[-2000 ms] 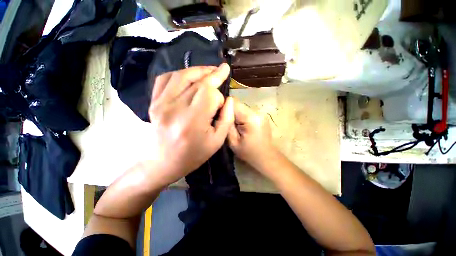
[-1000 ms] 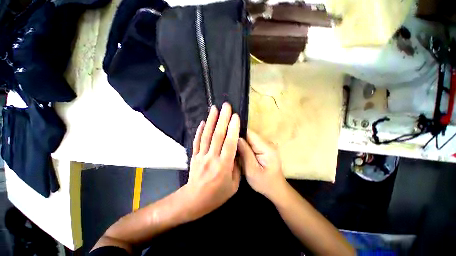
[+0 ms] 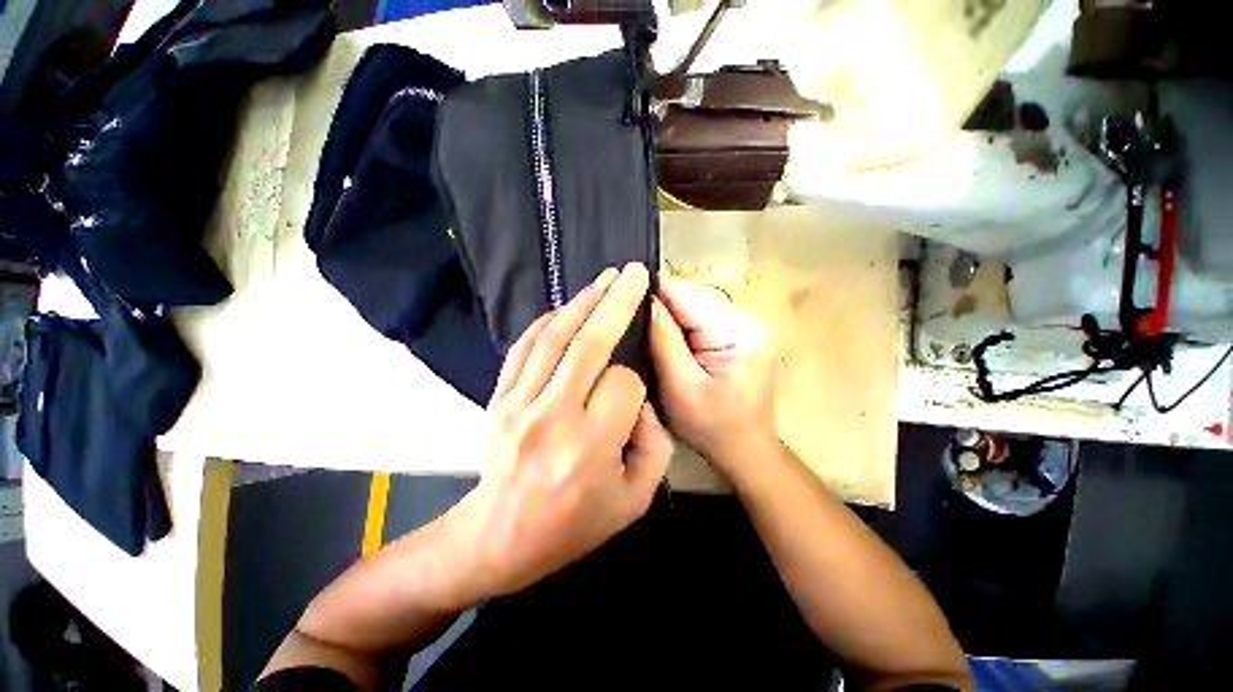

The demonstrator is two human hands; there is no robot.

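The dark gusset strip (image 3: 494,203) lies flat with its silvery zipper (image 3: 545,176) running lengthwise toward me. Its right edge passes beneath the presser foot (image 3: 638,95). The black bag body panel (image 3: 392,257) shows under and left of the strip. My left hand (image 3: 575,406) lies on the strip, fingers together and pointing up along the seam edge. My right hand (image 3: 714,372) pinches the seam edge from the right, just beside my left fingertips. The fabric below my hands is mostly hidden.
The cream sewing machine (image 3: 920,149) stands upper right, with its brown bed (image 3: 723,149) beside the seam. Red-and-black handled snips (image 3: 1160,264) are at right. Black bag pieces (image 3: 142,189) lie heaped at left on the worktable (image 3: 304,412). A round container (image 3: 1007,469) is below right.
Over two seconds, my hands first moved down off the upper seam, uncovering the zipper. Since the last earlier frame, both have moved slightly up, closer together at the edge.
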